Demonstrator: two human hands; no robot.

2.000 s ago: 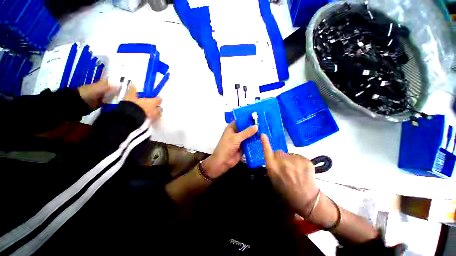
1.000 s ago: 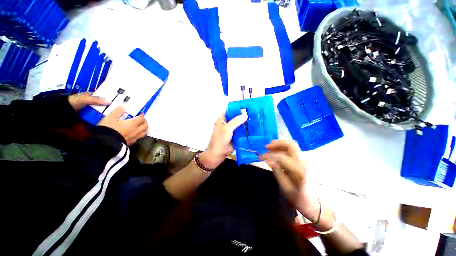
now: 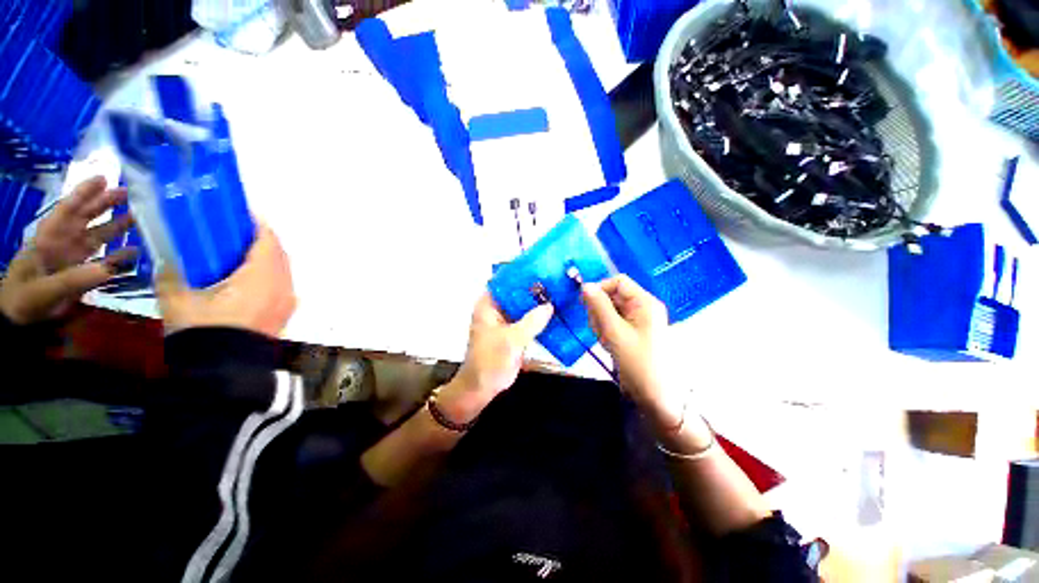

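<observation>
My left hand (image 3: 498, 347) holds a bright-blue insert tray (image 3: 542, 270) by its left side, thumb on its face near one plug of a black USB cable. My right hand (image 3: 629, 330) pinches the other plug (image 3: 573, 273) of the cable at the tray's right part. The black cord (image 3: 587, 351) runs down across the tray below my right fingers. Whether the plug sits in its recess cannot be told. A stack of empty blue trays (image 3: 672, 248) lies just right of my hands.
A grey-green basket (image 3: 680, 171) heaped with black cables (image 3: 786, 114) stands at the right. Fanned flat boxes (image 3: 501, 68) lie mid-table. A blue box group (image 3: 937, 290) stands near the right edge. At left, a co-worker's hand (image 3: 245, 290) holds a blue-and-white box (image 3: 194, 188) beside boxes on edge.
My right hand has moved up to a plug on the tray, and the tray is tilted. The black coil near the table's edge is gone. The co-worker has raised a box. The view has shifted.
</observation>
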